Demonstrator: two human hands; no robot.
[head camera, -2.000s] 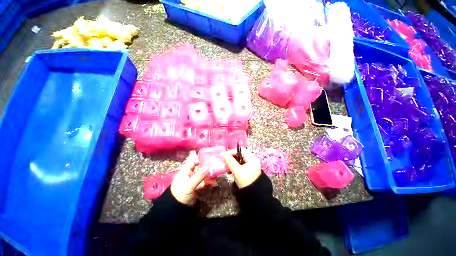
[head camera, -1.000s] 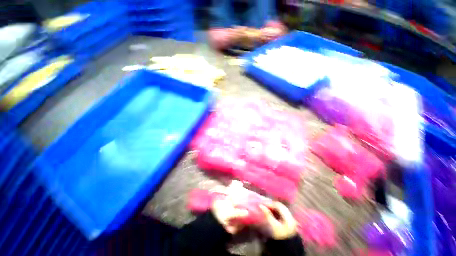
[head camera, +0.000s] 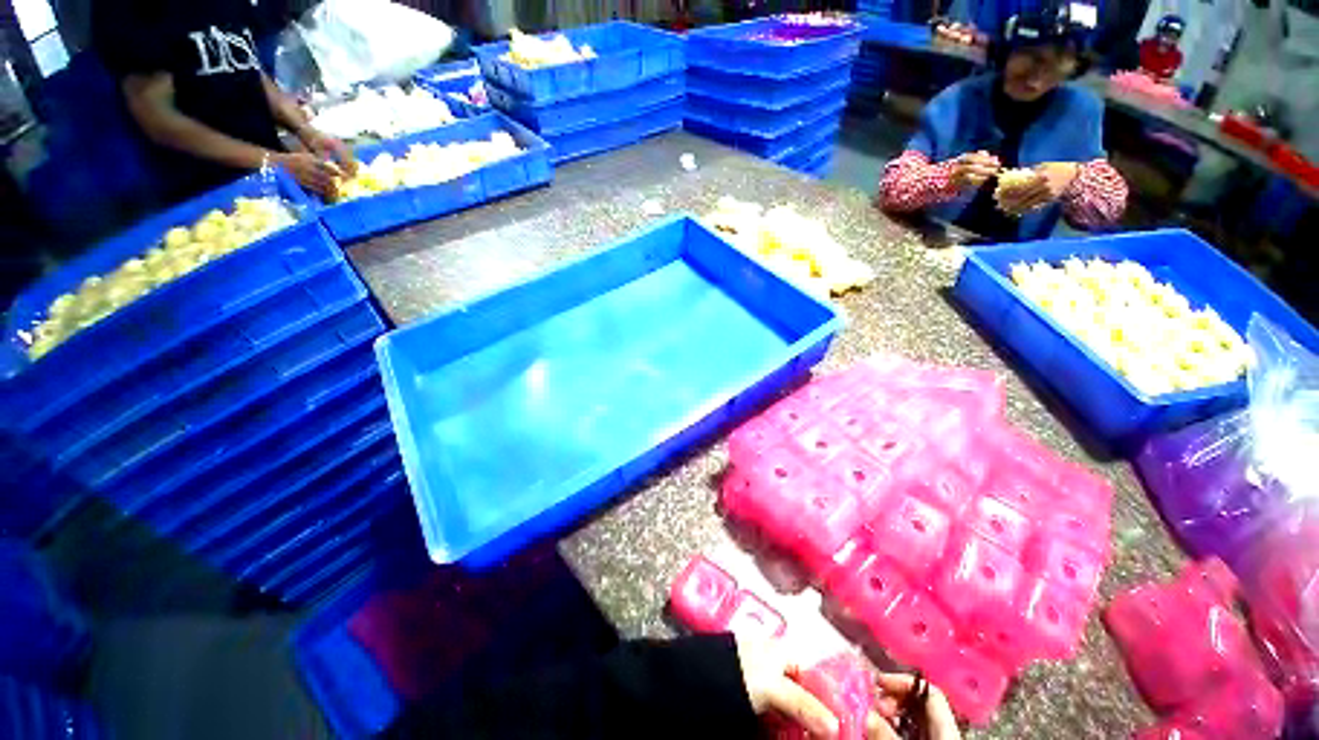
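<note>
My left hand (head camera: 788, 691) is at the bottom of the view, right of centre, and holds a pink cube part (head camera: 846, 688). My right hand (head camera: 926, 711) touches the part's right side, partly cut off by the lower edge. A small dark tool (head camera: 913, 700) shows between its fingers. Two loose pink pieces (head camera: 705, 593) lie just beyond my left hand. A big block of pink cubes (head camera: 919, 523) in tight rows, with round holes facing up, lies beyond my hands.
An empty blue tray (head camera: 637, 460) is left of the block. Pale yellow parts (head camera: 788, 246) lie beyond it. A crate of cream parts (head camera: 984, 304) stands at right, before a seated person (head camera: 1013, 130). Clear bags (head camera: 1273, 477) lie far right. Another person (head camera: 195, 87) works behind stacked crates (head camera: 217, 419) at left.
The view has swung left and up, bringing in the two people and stacked crates. My hands now appear lower and further right, still with a pink part. The purple crates have left the view.
</note>
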